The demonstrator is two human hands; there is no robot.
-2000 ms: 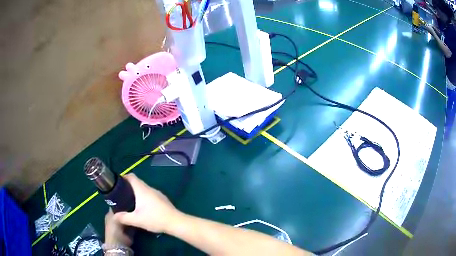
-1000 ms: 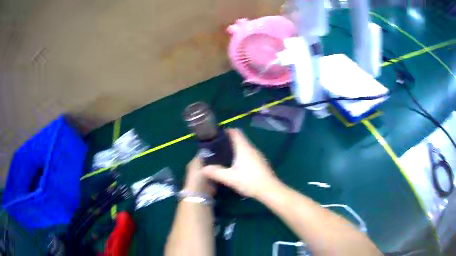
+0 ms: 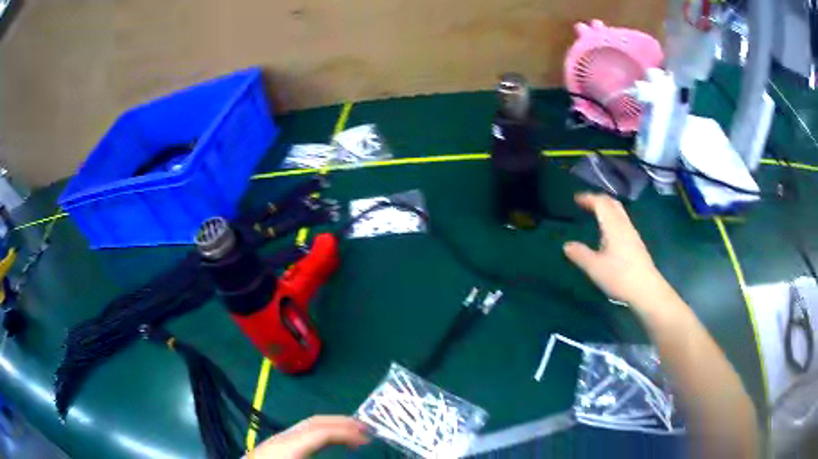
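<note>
The black heat gun [image 3: 517,166] stands upright on the green mat, nozzle up, with no hand on it. My right hand [image 3: 619,255] is to its right, apart from it, fingers spread and empty. My left hand [image 3: 314,439] is at the bottom edge, partly cut off, beside a clear bag of white sleeves [image 3: 417,414]; whether it holds anything cannot be told. The red heat gun [image 3: 280,318] lies at the left, its black barrel and nozzle pointing up-left. Black cables [image 3: 143,309] lie bundled behind and beside it. Two white-tipped cable ends [image 3: 459,327] lie in the middle.
A blue bin [image 3: 179,202] stands at back left. Small bags of white pieces [image 3: 387,215] lie near the yellow line. A pink fan [image 3: 614,76], white uprights and a paper stack [image 3: 715,161] are at back right. Another bag [image 3: 623,390] and a steel strip [image 3: 520,436] lie near the front.
The view has turned left. Both hands have let go of the black heat gun, which now stands on the mat. My right hand has moved right of it, my left hand down to the front.
</note>
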